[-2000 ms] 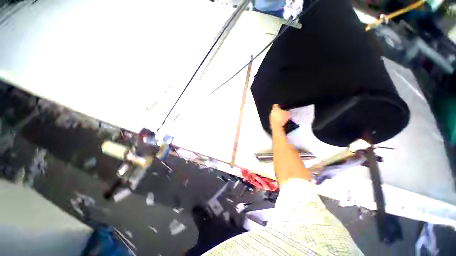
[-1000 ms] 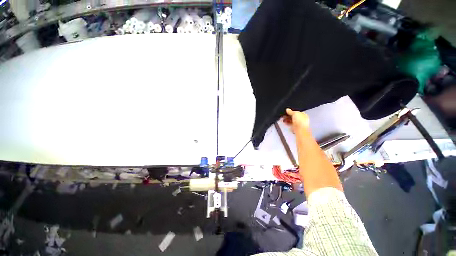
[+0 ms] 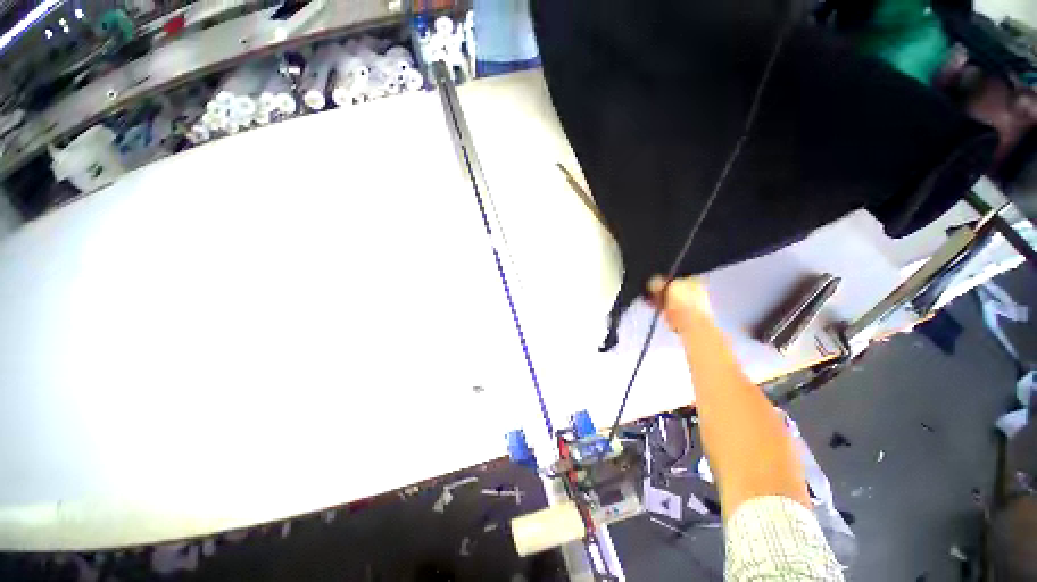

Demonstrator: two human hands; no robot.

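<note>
Black fabric (image 3: pixel 728 136) stretches from its roll (image 3: pixel 944 188) at the right over the right part of the pale table. My right hand (image 3: pixel 680 302) is shut on the fabric's near edge, close to its corner, which hangs to the left of the hand. My fingertips are partly hidden and blurred. My left hand is not in view.
A long metal rail (image 3: pixel 489 227) crosses the white sheet (image 3: pixel 262 307), with blue fittings at the near edge. A thin cable passes over the fabric. Metal bars (image 3: pixel 802 309) lie right of my hand. White rolls (image 3: pixel 364 74) are stored opposite.
The fabric has been drawn out from the roll, leftward over the table, with my right hand holding its edge. The camera view has turned, and the rail now slants.
</note>
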